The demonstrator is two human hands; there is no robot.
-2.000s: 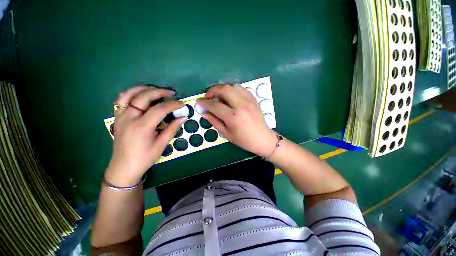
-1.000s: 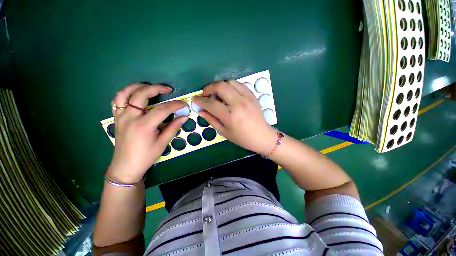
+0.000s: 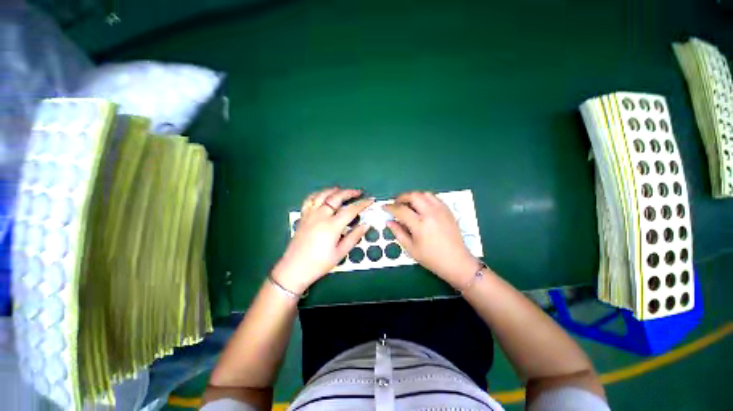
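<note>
The punched card strip [image 3: 468, 202] lies on the dark green table in front of me. Dark empty holes show between my hands, and pale filled ones at its right end. My left hand [image 3: 320, 241] is over the left part, thumb and index finger pinched on a white disc [image 3: 371, 215] at the far row. My right hand [image 3: 434, 237] is over the right part, its fingertips pinched at a whitish disc beside the left ones. The discs are small and blurred here, and my fingers partly cover them.
A thick stack of filled strips [image 3: 55, 241] stands at left, with a pale disc pile or bag [image 3: 157, 90] beyond. A stack of empty strips [image 3: 655, 193] is at right, above a blue stool [image 3: 663, 333]. Another stack [image 3: 711, 112] is farther right.
The view has shifted and tilted, bringing the left stack's top, the pale pile and the blue stool into view. Both hands keep much the same pinching pose over the strip.
</note>
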